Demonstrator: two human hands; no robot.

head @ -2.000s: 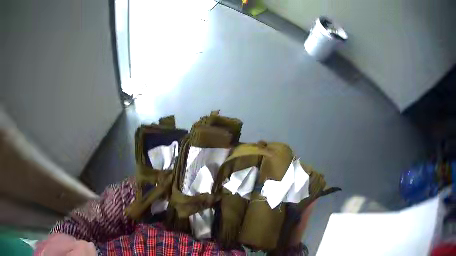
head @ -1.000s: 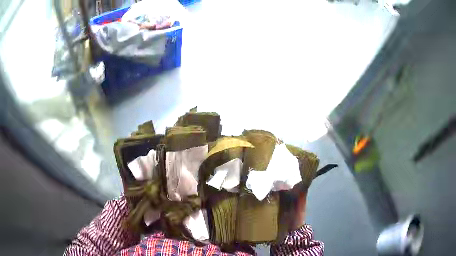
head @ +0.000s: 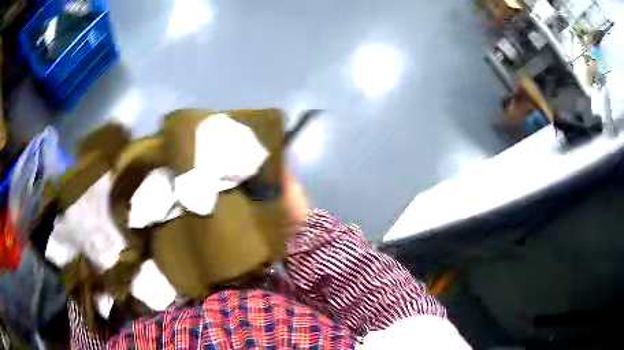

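Observation:
Several olive-brown cut-piece bundles (head: 212,243) are held together against my chest, left of the middle of the head view. They are blurred. White bundle tickets (head: 226,154) lie crumpled on top of them. A narrow black strip (head: 303,123) sticks out at their right side. My right hand (head: 294,202) is blurred and pressed against the right side of the bundles, below the strip. My left hand is not visible; only a bit of the left striped sleeve shows below the bundles at the lower left.
A blue plastic crate (head: 82,58) with contents stands on the grey floor (head: 274,55) at the upper left. A clear plastic bag (head: 31,171) is at the left edge. A white table (head: 479,191) is at the right, with a cluttered workstation (head: 547,75) behind it.
The view has turned past the doorway to a floor with a crate and tables. The bundles now sit further left and higher in the picture, still held, and more of the right sleeve shows.

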